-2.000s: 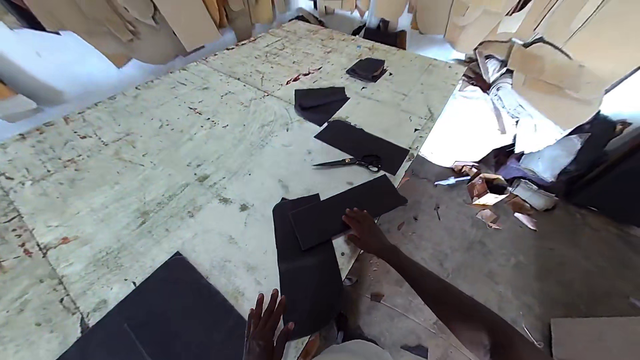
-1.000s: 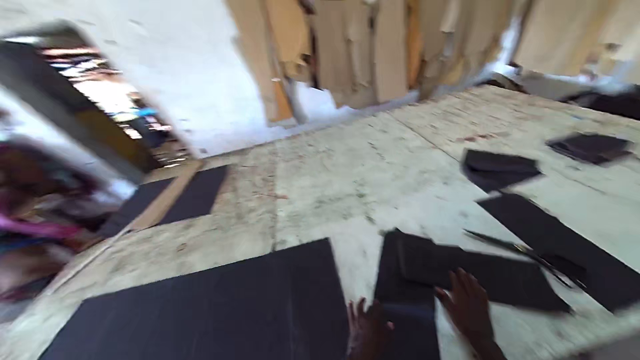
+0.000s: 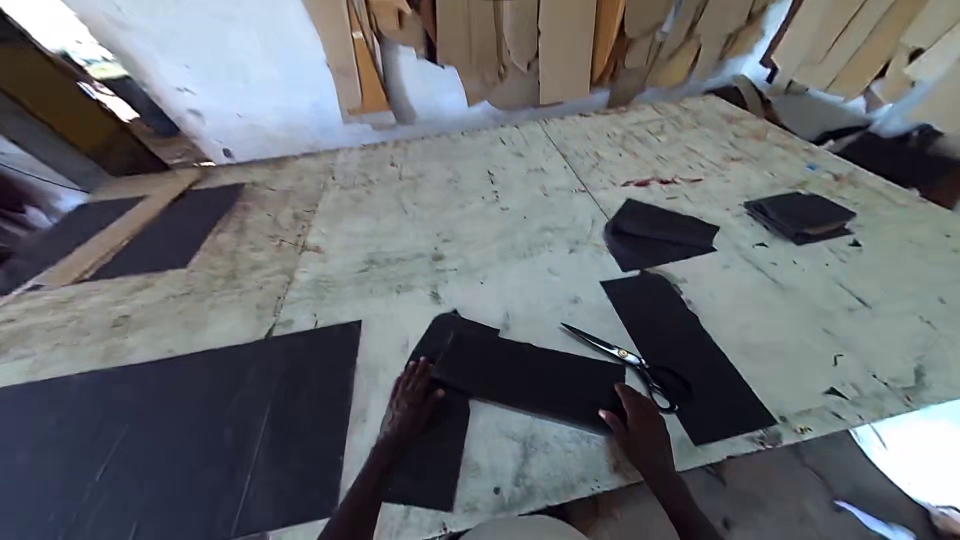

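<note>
My left hand (image 3: 411,399) rests with fingers spread on a black strip of sheet material (image 3: 431,457), near the left end of a second black strip (image 3: 532,379) that lies across it. At that second strip's right end, my right hand (image 3: 637,424) grips the edge between thumb and fingers. Tailor's shears (image 3: 626,356) lie just beyond the right hand, their handles over another black strip (image 3: 694,360). A large black sheet (image 3: 187,435) lies flat to the left of my left hand.
Farther back on the worktable (image 3: 450,225) are a folded black piece (image 3: 660,232) and a stack of black pieces (image 3: 801,216). More dark strips (image 3: 172,232) lie at the far left beside a tan strip (image 3: 124,232). Brown patterns (image 3: 566,52) hang on the wall.
The view has swung left since the first frame. My right hand has gone from lying on the upper strip to holding its right end. My left hand now lies on the lower strip.
</note>
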